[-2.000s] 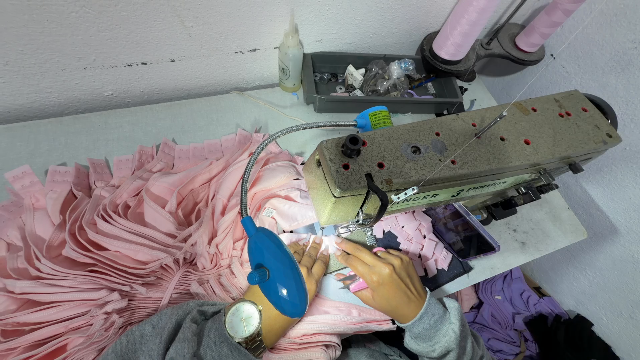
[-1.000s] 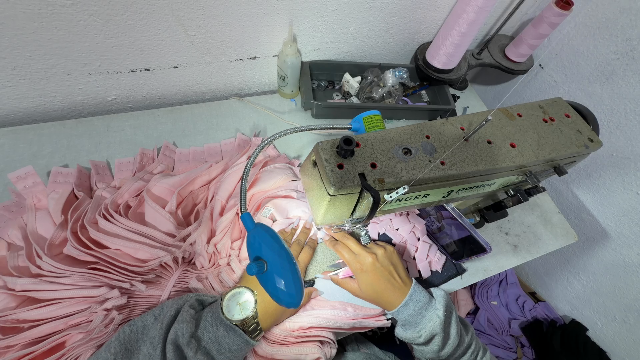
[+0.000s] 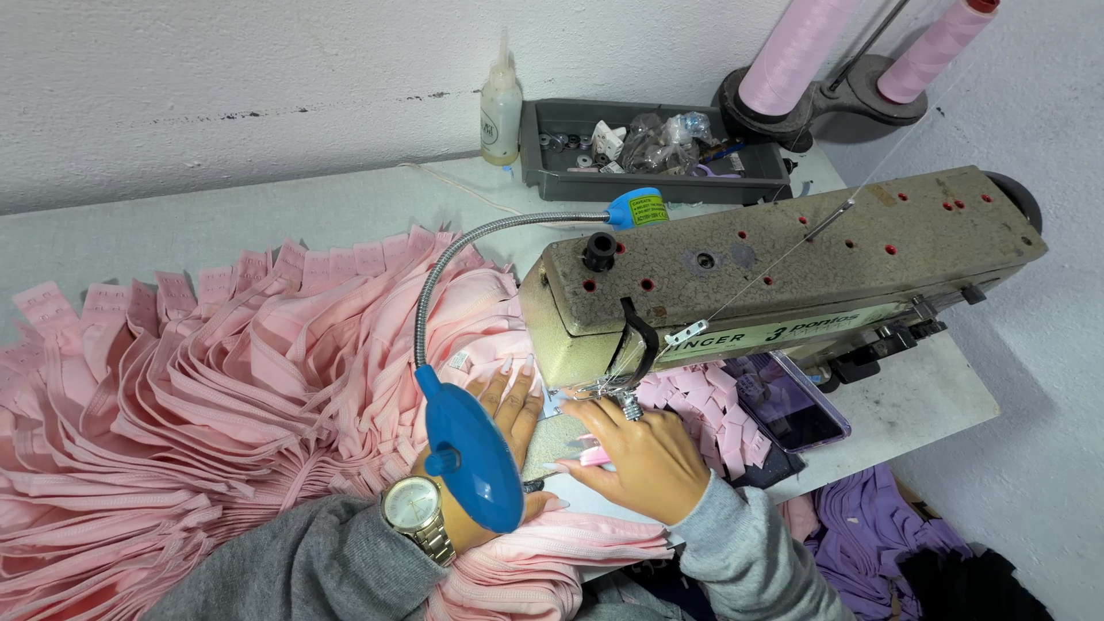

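The Singer sewing machine (image 3: 776,259) stands over the table, its needle area just beyond my fingers. My left hand (image 3: 504,414), partly hidden by a blue gooseneck lamp (image 3: 474,453), lies flat with fingers spread on the pink fabric (image 3: 483,345) left of the needle. My right hand (image 3: 642,453) is at the presser foot, its index finger close to it, and it holds a small tool with a pink handle (image 3: 595,455), whose tip is hard to make out. Pink garments (image 3: 259,405) with hook-and-eye tape ends are heaped at the left. Small pink fabric pieces (image 3: 707,405) lie right of the needle.
A grey tray (image 3: 655,187) of bobbins and plastic bags and a squeeze bottle (image 3: 501,112) stand behind the machine. Pink thread cones (image 3: 798,56) are at the back right. A phone (image 3: 789,401) lies beside the pieces. Purple fabric (image 3: 880,535) is at the lower right.
My left hand's fingers, close together near the needle two seconds ago, now lie more spread on the fabric. My right hand stays by the needle with the pink-handled tool.
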